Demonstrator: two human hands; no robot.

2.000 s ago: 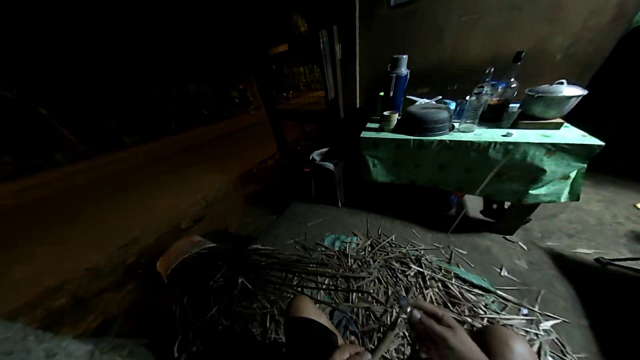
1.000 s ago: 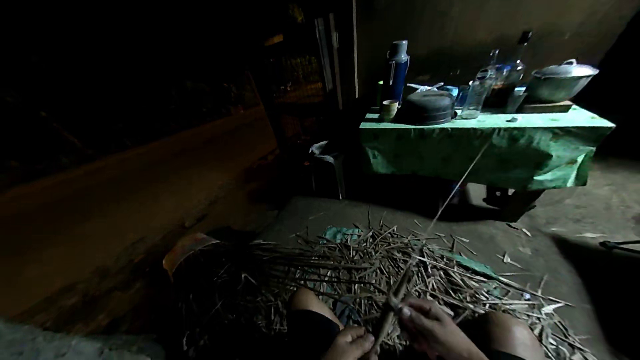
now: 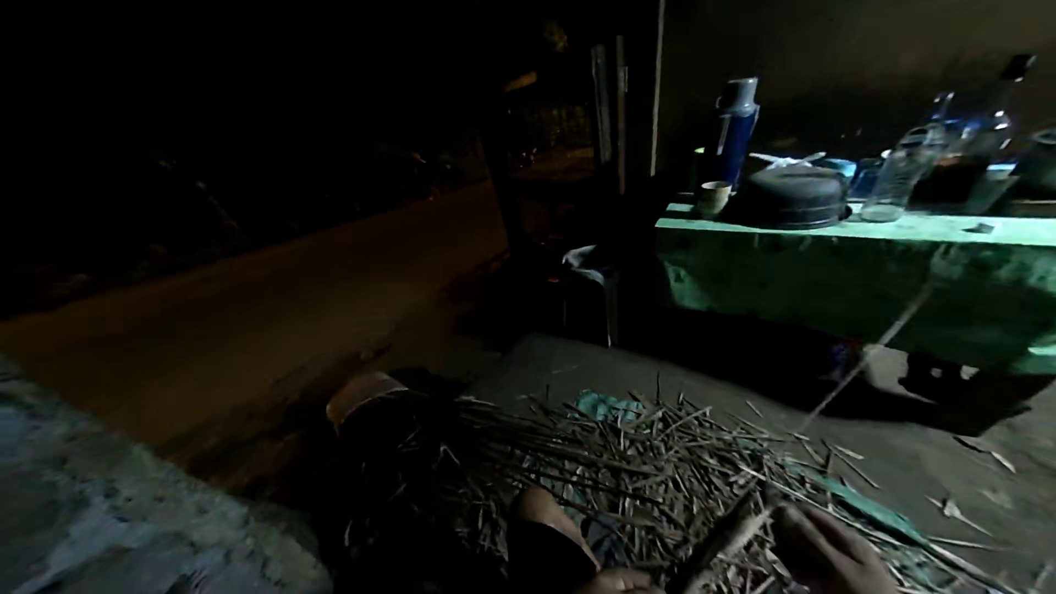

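My left hand (image 3: 620, 581), cut off by the bottom edge, is closed at the lower end of a rough stick-like piece (image 3: 730, 536), part pale and part dark. At its upper end my right hand (image 3: 829, 549) pinches with thumb and fingertips; darkness hides exactly what lies between them. A long thin pale strip (image 3: 874, 351) slants up from near the hands across the front of the green table cover. Under and around both hands lies a heap of dry sticks and stalks (image 3: 668, 454). A bare knee (image 3: 544, 511) shows beside my left hand.
A table with a green cover (image 3: 767, 264) holds a blue flask (image 3: 737, 132), a cup (image 3: 713, 198), a dark pan (image 3: 792, 196), a glass jar (image 3: 895, 181) and bottles. A plastic chair (image 3: 602, 276) stands in shadow. A curved container rim (image 3: 367, 392) borders the heap; a rough ledge (image 3: 124, 495) is at left.
One second ago my hands were close together; now they are farther apart, the right one to the right of the left. The view has turned left.
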